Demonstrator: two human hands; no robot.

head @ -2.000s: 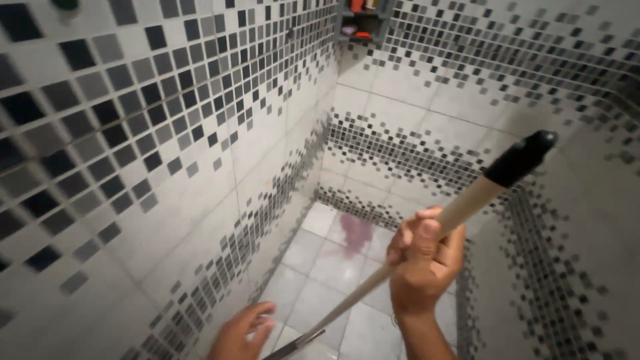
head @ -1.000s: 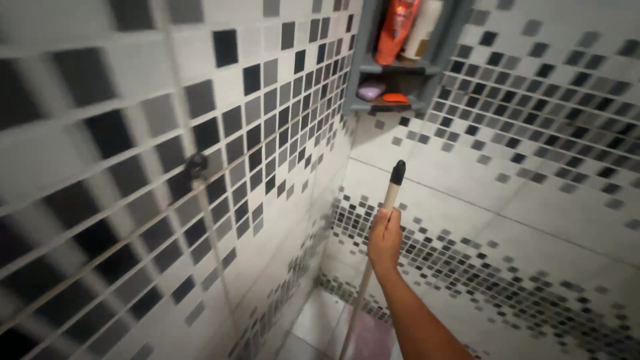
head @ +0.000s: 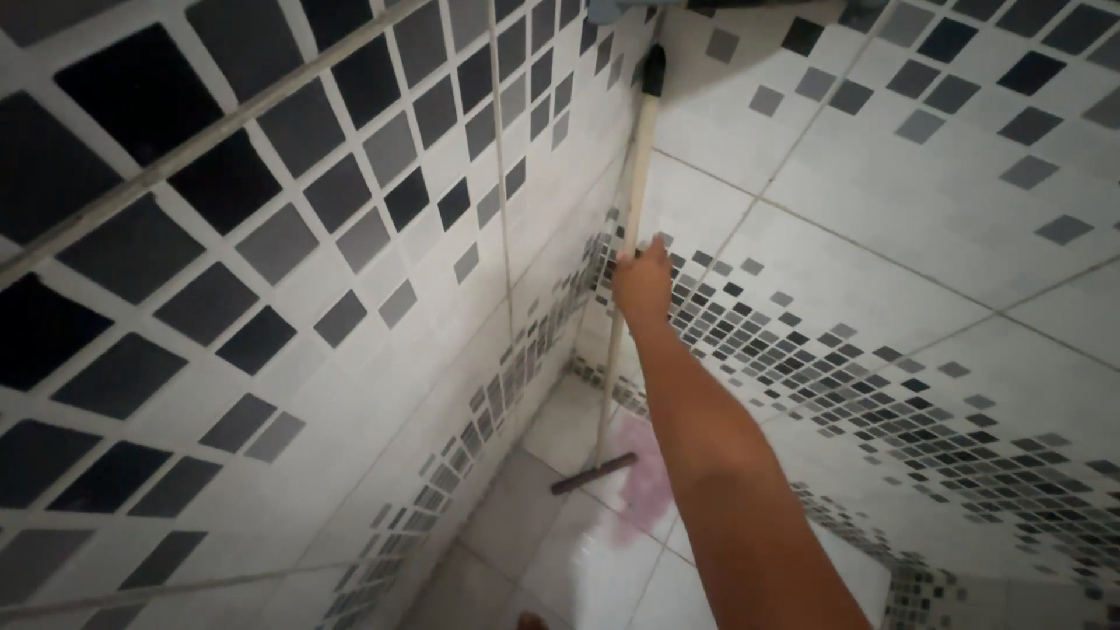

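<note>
A floor squeegee with a long pale handle (head: 643, 166) and black end cap stands nearly upright in the tiled corner. Its dark blade (head: 593, 473) rests on the floor beside a pink patch of liquid or foam (head: 646, 481). My right hand (head: 643, 278) is at the handle, around its middle, with thumb and fingers partly bent; whether they grip it or only touch it cannot be told. My left hand cannot be made out; a small skin-coloured tip at the bottom edge could be a finger or a toe.
Walls with black and grey mosaic squares (head: 332, 188) meet in the corner behind the handle. Part of a grey shelf (head: 639, 9) juts in at the top edge. Pale floor tiles (head: 516, 499) lie below, with a bright reflection.
The squeegee handle, tilted across the view and held in my right hand two seconds ago, now stands in the corner. My left hand was beside the lower shaft in the oldest frame.
</note>
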